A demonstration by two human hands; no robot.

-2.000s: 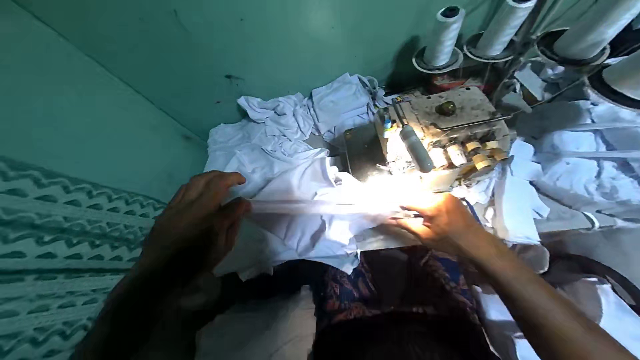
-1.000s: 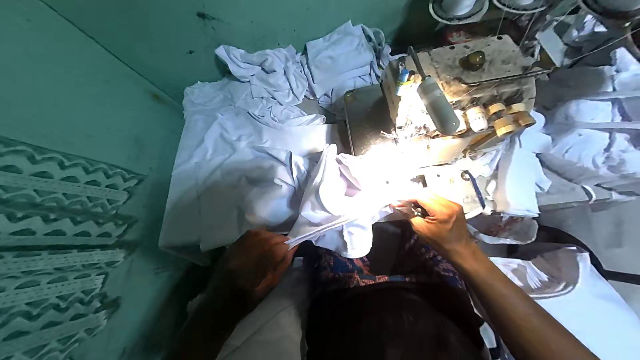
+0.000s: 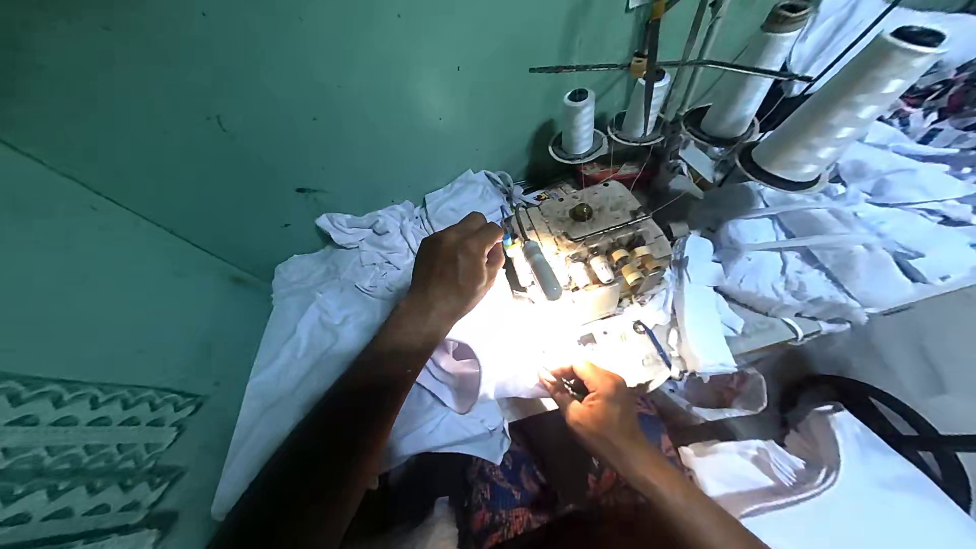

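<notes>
An overlock sewing machine (image 3: 583, 221) with yellowed tension knobs stands on the table, its lamp washing out the needle area. My left hand (image 3: 457, 263) is raised at the machine's left side, fingers closed near the lamp; glare hides whether cloth is between them. Below it, white fabric (image 3: 450, 374) spreads along the machine's front left. At the front edge, my right hand (image 3: 591, 396) pinches the fabric's edge between thumb and fingers, with a small dark metal tool, perhaps thread snips, partly showing in the palm.
White thread cones (image 3: 578, 126) stand on holders behind the machine. Crumpled white garments (image 3: 374, 244) lie at the left against the green wall. Stacked white cloth pieces (image 3: 823, 244) lie at the right, and more white cloth (image 3: 854, 465) is at the lower right by a dark curved bar.
My left hand has moved from the fabric at the table's front edge up beside the machine's lamp. My right hand remains near the front of the machine. The view has shifted.
</notes>
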